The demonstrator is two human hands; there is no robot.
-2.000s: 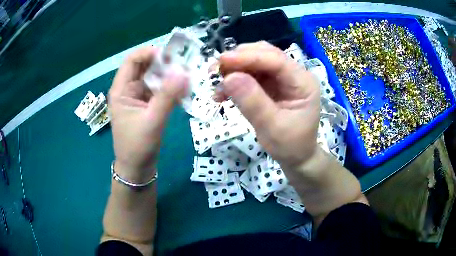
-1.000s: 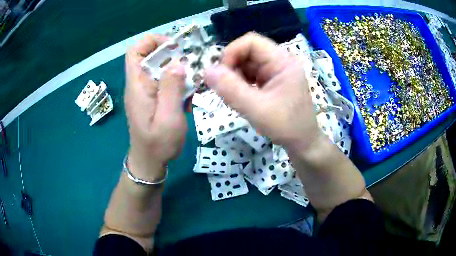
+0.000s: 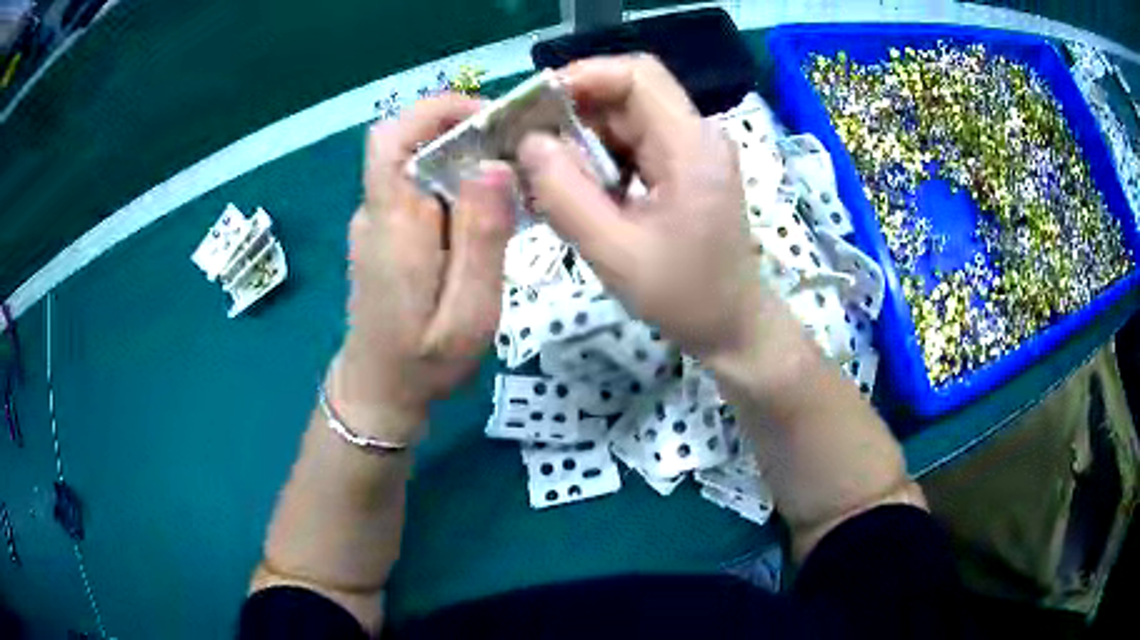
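Note:
My left hand (image 3: 419,250) holds a white plate (image 3: 519,115) by its left side, above the back of the pile. My right hand (image 3: 663,200) grips the same plate at its right side, with the thumb over its face. The plate is tilted and blurred; whether metal sits in its holes cannot be told. A loose pile of white perforated plates (image 3: 571,475) lies below and right of the hands, partly hidden by my right hand and forearm. A blue bin (image 3: 903,363) of gold and silver metal pieces (image 3: 1000,163) stands at the right.
A small stack of white plates (image 3: 241,259) lies at the left. A black box (image 3: 700,50) sits behind the pile, near a metal post (image 3: 594,13). Small gold fittings (image 3: 468,80) lie at the bench's back edge. A tan sack (image 3: 1013,500) is at lower right.
My hands have come together on the plate, and its face has turned. The dark round fittings seen at my right fingertips two seconds ago no longer show. My left hand has shifted right.

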